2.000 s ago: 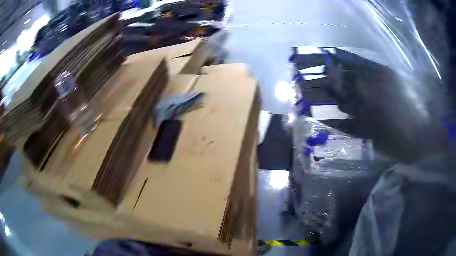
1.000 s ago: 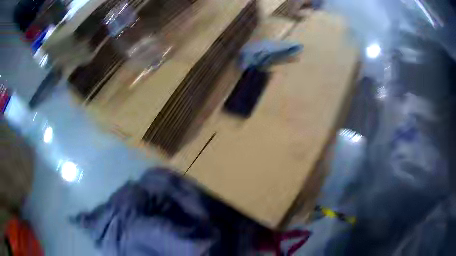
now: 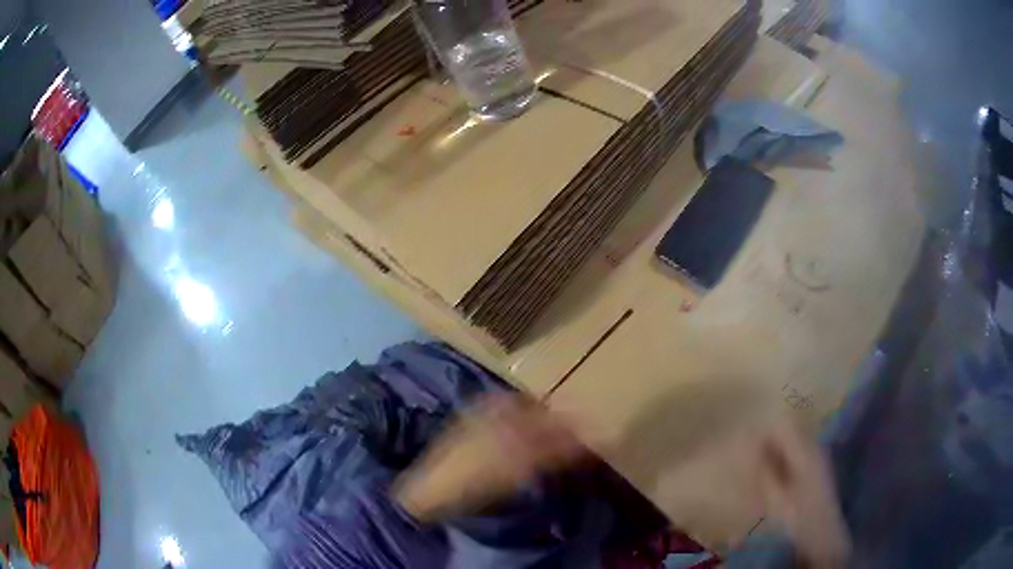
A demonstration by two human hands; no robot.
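My left hand point(image 3: 489, 456) is bare and strongly blurred at the lower centre, over the crumpled navy-purple cloth or jacket point(image 3: 311, 478). My right hand point(image 3: 805, 500) is also bare and blurred, low on the right in front of the flattened cartons point(image 3: 822, 322). The blur hides the fingers of both, so whether either holds anything cannot be told. A black smartphone point(image 3: 716, 222) lies flat on the cartons. A crumpled grey-blue cloth or glove point(image 3: 766, 136) lies just beyond the phone.
A clear bottle point(image 3: 485, 67) is on a raised carton stack point(image 3: 533, 178) at the upper middle. Shiny grey floor point(image 3: 211, 367) runs along the left. An orange bundle point(image 3: 56, 489) and brown packages point(image 3: 44, 278) are at the left edge. Dark film-wrapped goods point(image 3: 966, 356) are at the right.
Both hands have come into view at the bottom. The view has swung left, so cartons, phone and bottle appear further right, and more floor and the orange bundle show.
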